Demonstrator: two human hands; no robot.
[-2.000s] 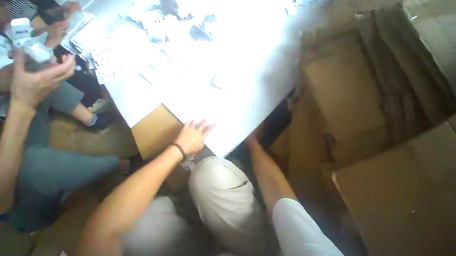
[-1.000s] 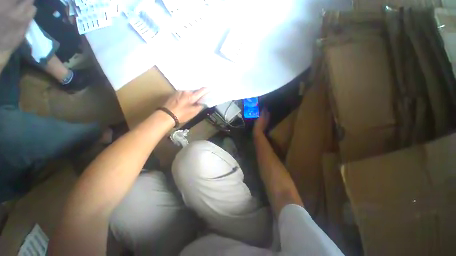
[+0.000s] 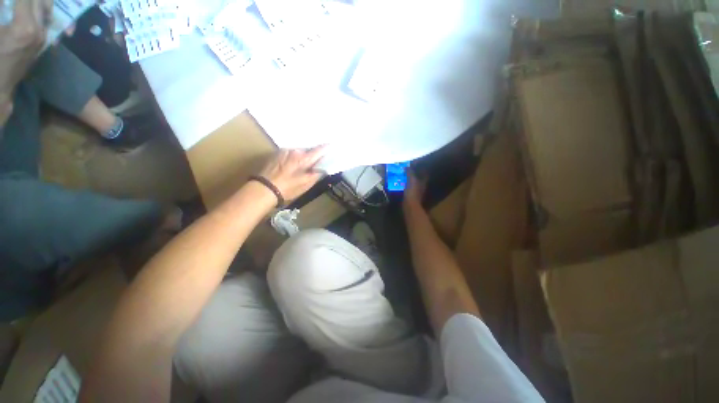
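My left hand (image 3: 296, 175), with a bracelet on the wrist, is at the near edge of the white table cover (image 3: 315, 118). Its fingers grip the cover's edge, which is raised and curved; the fingertips are partly lost in glare. Below that edge, a phone (image 3: 396, 177) shows a bright blue screen. My right hand (image 3: 415, 189) is at the phone's right side, small and dark; its grip cannot be made out. A white block (image 3: 363, 181) with a thin cord lies left of the phone.
White printed cartons (image 3: 229, 49) lie on the table's far left part. A brown box (image 3: 230, 157) is by the table corner. Crumpled white scraps (image 3: 285, 221) are above my knee. Flattened brown cardboard (image 3: 575, 142) stands at right. Another person's hand (image 3: 20, 39) and legs are at left.
Since the oldest frame, the cover's near corner has been raised, and the phone and white block have come into view. Over the last second my hands have barely moved.
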